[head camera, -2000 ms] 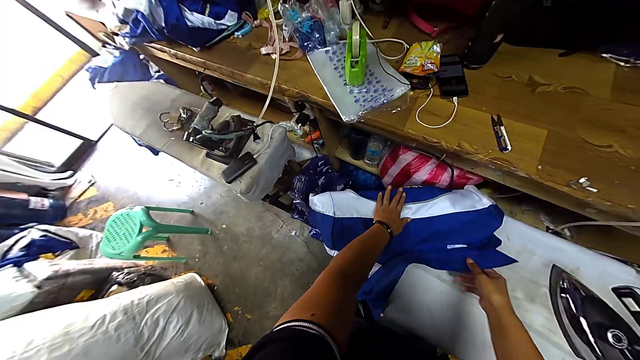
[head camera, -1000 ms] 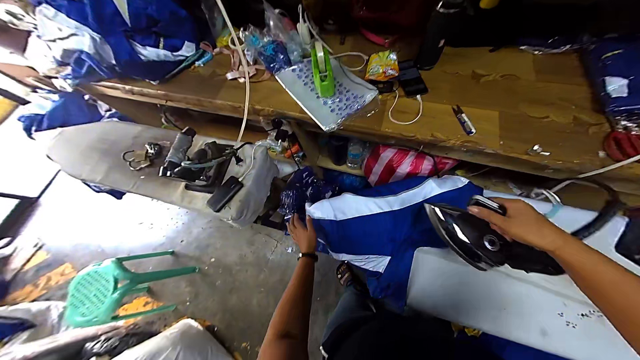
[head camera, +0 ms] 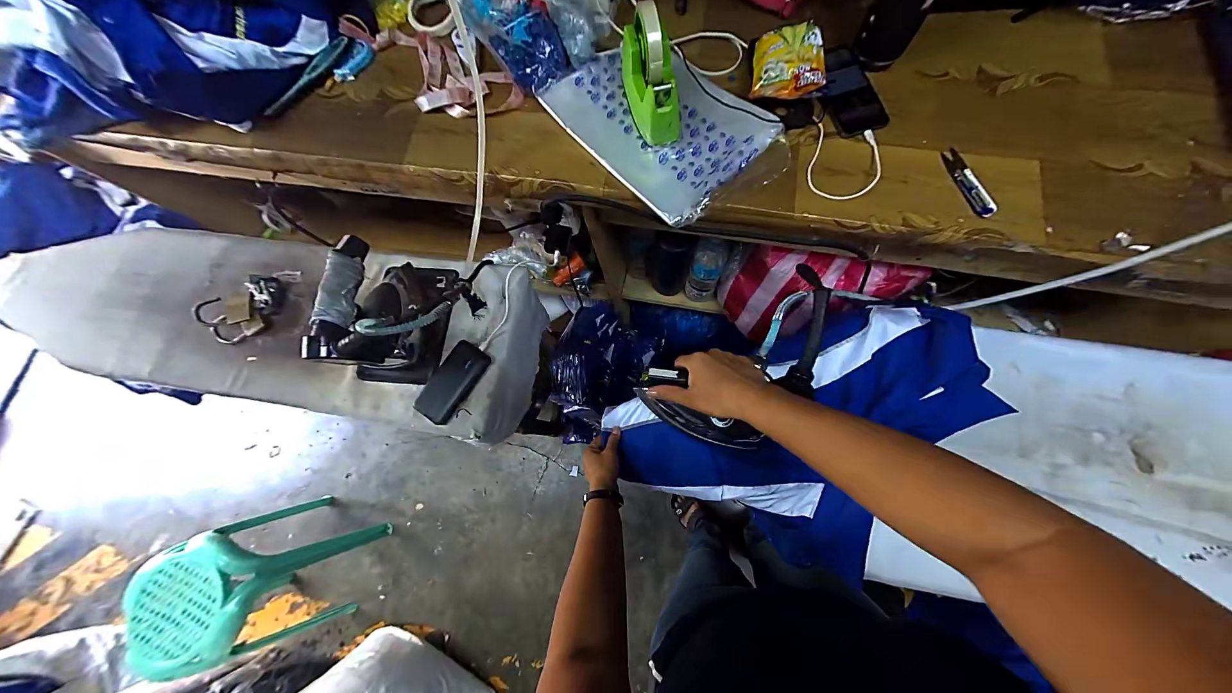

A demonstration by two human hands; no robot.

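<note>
A blue and white garment [head camera: 895, 385] lies spread over the near-left part of a white-covered ironing surface [head camera: 1107, 433]. On its left part rests a black clothes iron [head camera: 707, 423], whose handle my right hand [head camera: 717, 385] grips. The iron's hose and cord rise behind the hand. My left hand [head camera: 603, 462], with a dark band at the wrist, has its fingers on the garment's left edge, just left of the iron. My right hand hides part of the iron's body.
A grey padded board [head camera: 192, 327] at left holds a second iron [head camera: 395, 318], a power bank [head camera: 452, 382] and padlocks [head camera: 245, 308]. Behind runs a wooden bench [head camera: 962, 106] with a green tape dispenser [head camera: 653, 87] and a cutter [head camera: 968, 183]. A green plastic stool [head camera: 192, 597] lies at lower left.
My right hand, flat by the garment two seconds ago, gripped the iron one second ago and has since moved left with it. My left hand stays at the garment's left end since one second ago.
</note>
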